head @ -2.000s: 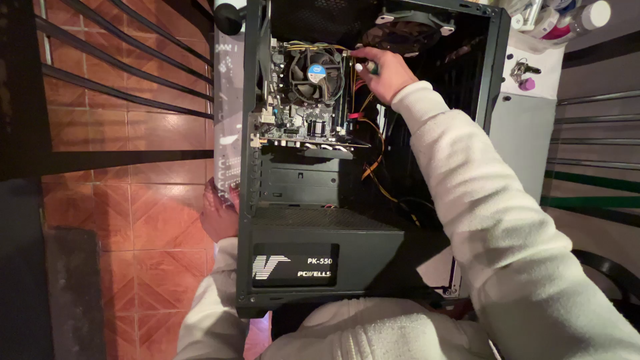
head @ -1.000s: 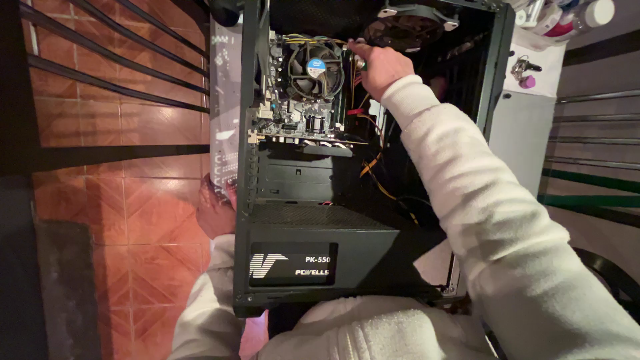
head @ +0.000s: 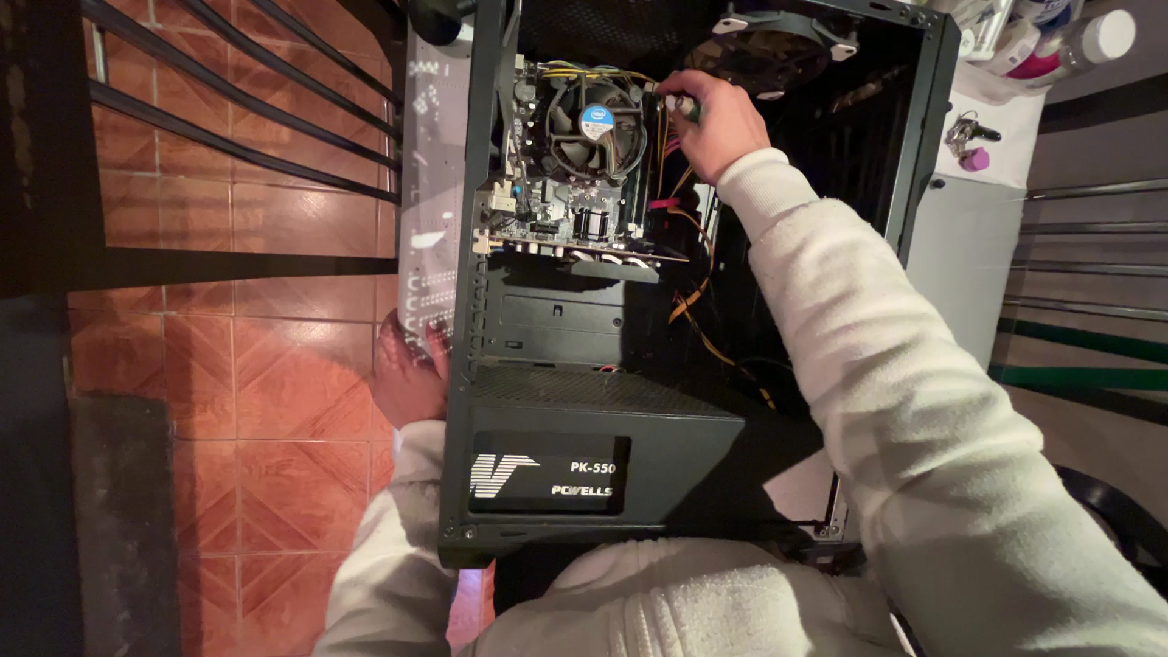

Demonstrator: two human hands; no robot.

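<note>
An open black computer case [head: 693,474] lies in front of me, a PC Wells power supply [head: 547,474] showing at its near end. On the motherboard [head: 547,205] sits an Intel CPU cooler fan [head: 598,132]. My right hand [head: 716,123] is at the board's upper right edge, beside the cooler, its fingers bent around a small green and pale item [head: 684,108] that I cannot identify. Yellow and other coloured cables [head: 698,233] run below that hand. My left hand [head: 412,370] rests at the case's left outer side, against a translucent sheet or surface [head: 433,182]; its grip is partly hidden.
A black case fan [head: 771,50] is mounted at the top of the case. To the right, keys with a purple fob [head: 975,160] and plastic bottles [head: 1095,41] lie on a white surface [head: 985,210]. Dark curved bars [head: 246,151] stand at left over the tiled floor [head: 301,365].
My right hand has stayed near the board's upper right edge, with small shifts of its fingers. My left hand remains at the case's left side.
</note>
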